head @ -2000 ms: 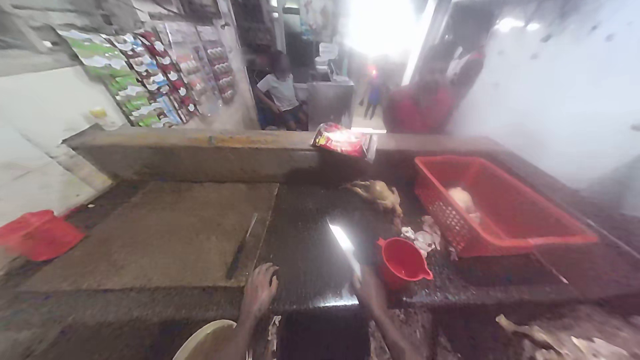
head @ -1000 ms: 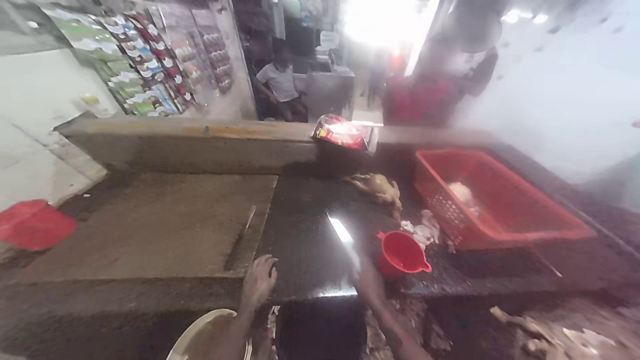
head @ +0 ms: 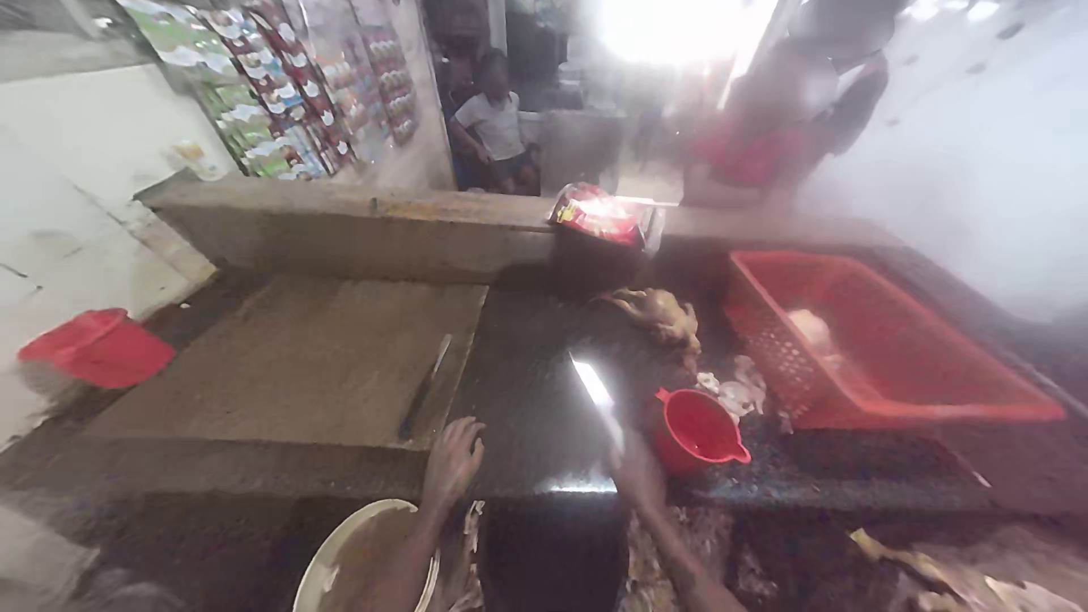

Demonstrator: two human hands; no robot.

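Note:
My left hand (head: pixel 455 459) rests near the front edge of the dark counter, fingers apart and nothing in them. My right hand (head: pixel 633 472) grips a knife (head: pixel 595 389) whose bright blade points away and slightly left over the dark slab. Left of the blade, a second, slim knife-like tool (head: pixel 425 387) lies on the brown board. Behind and right of the blade is a plucked bird carcass (head: pixel 661 316). A red plastic mug (head: pixel 701 427) stands just right of my right hand, with pale meat scraps (head: pixel 738 391) beside it.
A red perforated crate (head: pixel 858 374) holding a pale piece stands right. At far left is a red plastic container (head: pixel 98 348); a pale bucket (head: pixel 340 540) is below my left forearm. A red package (head: pixel 599 212) sits on the ledge (head: pixel 340 204). Beyond it, a person sits (head: pixel 497 127).

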